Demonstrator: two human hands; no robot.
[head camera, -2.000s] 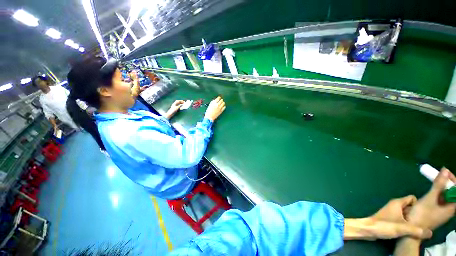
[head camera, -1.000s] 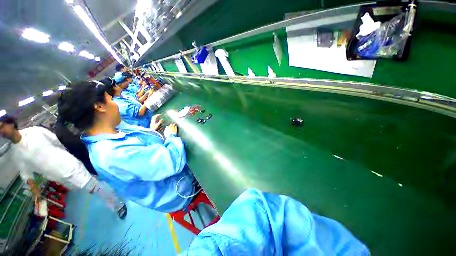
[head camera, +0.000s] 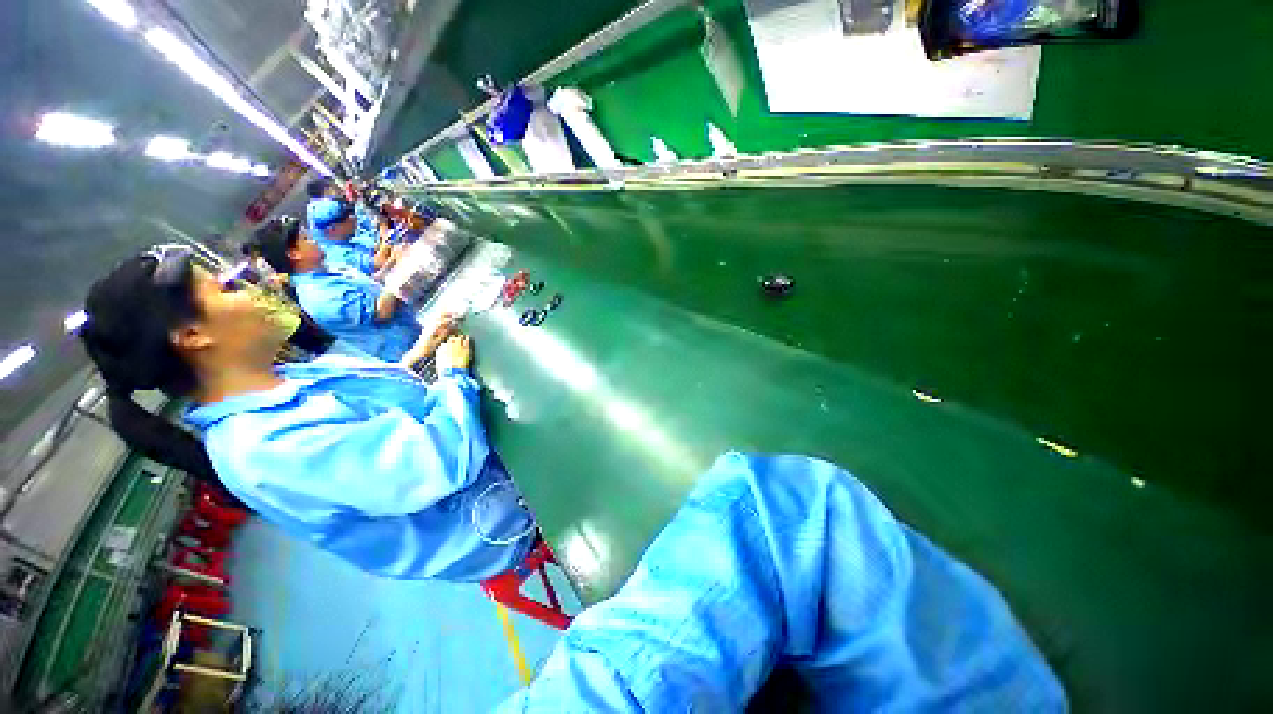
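Observation:
No hand of mine shows. Only my blue left sleeve (head camera: 810, 586) is in view, bent at the lower middle and cut off by the bottom edge. A small round black part (head camera: 776, 285) lies alone on the glossy green bench (head camera: 698, 349), beyond the sleeve. The syringe is not in view. My left hand and my right hand are both out of the picture, so what they hold cannot be seen.
A person in a blue smock (head camera: 349, 467) sits at the left, hands at the bench edge, near red and black parts (head camera: 533, 313). Behind run a metal-edged ledge (head camera: 894, 161), a white sheet (head camera: 894, 77) and a dark tray (head camera: 1033, 42). A red stool (head camera: 531, 593) stands below.
My view has turned. My left hand, another hand at its wrist and the syringe have left the picture. The neighbour's hands have drawn back to the bench edge. The person in white is gone from view.

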